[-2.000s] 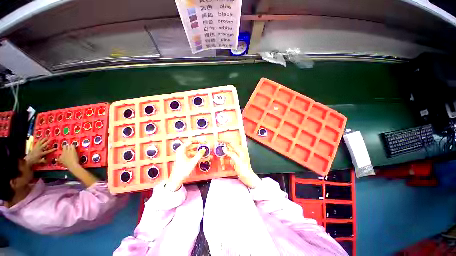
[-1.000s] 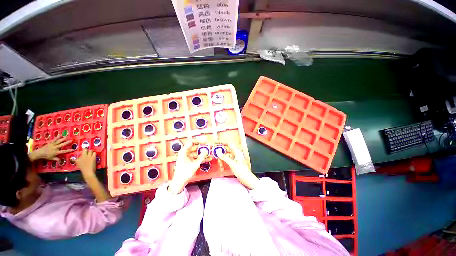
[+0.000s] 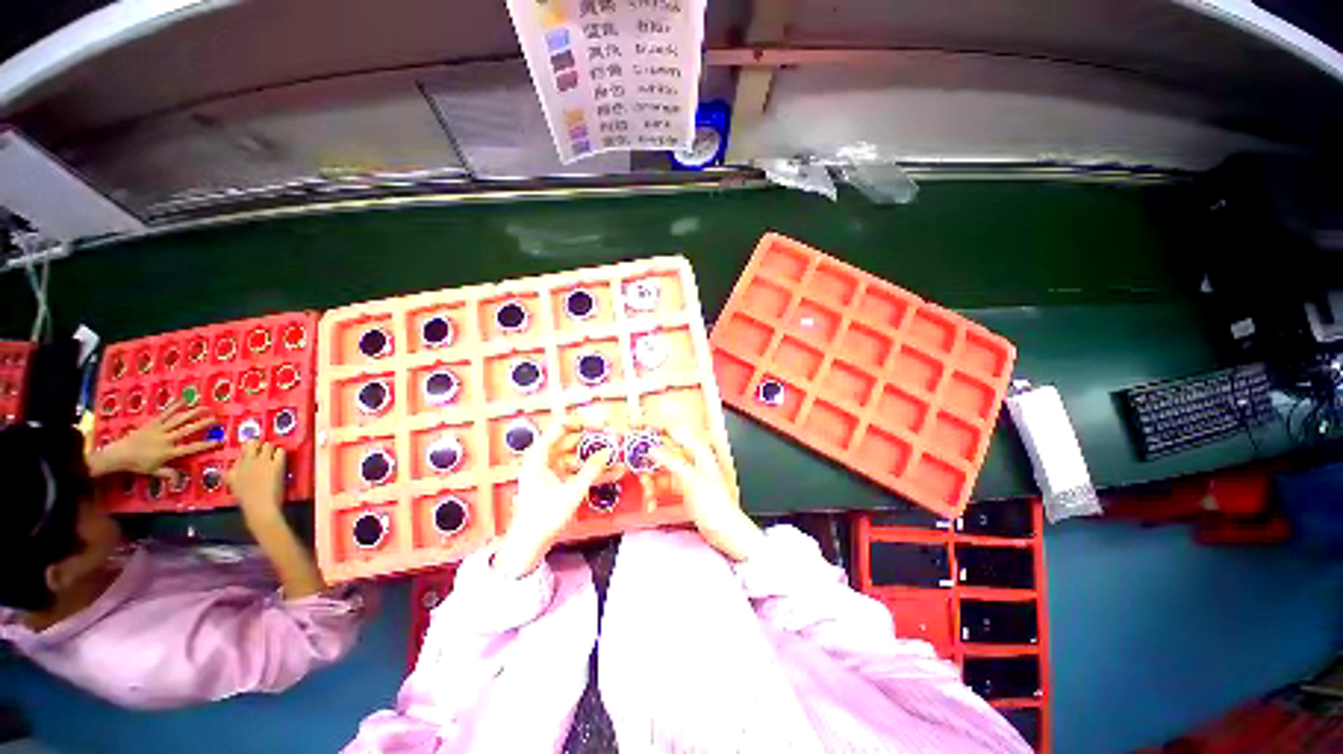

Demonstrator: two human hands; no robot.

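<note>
A large pale orange tray (image 3: pixel 482 339) with square pockets lies in front of me, most pockets holding a dark-faced watch head (image 3: pixel 376 467). Two pockets at its upper right hold pale, silvery watch heads (image 3: pixel 644 296). My left hand (image 3: pixel 551 494) holds a watch head (image 3: pixel 597 451) between its fingers over the tray's lower right part. My right hand (image 3: pixel 695 483) holds another watch head (image 3: pixel 642 451) close beside it. A further dark disc (image 3: pixel 604 497) sits in a pocket below the two hands, partly hidden.
An angled orange-red tray (image 3: pixel 869 358) at right holds one dark disc. Beyond it are a white box (image 3: pixel 1055 451) and a keyboard (image 3: pixel 1200 413). Below the bench edge is a red long-slot tray (image 3: pixel 924 616). At left, a person in pink works over a red tray (image 3: pixel 206 354). A colour chart (image 3: pixel 613 74) hangs above.
My hands stay in nearly the same place; the two watch heads are now side by side and show lighter, more reflective faces. The neighbour's hands have shifted over the red tray.
</note>
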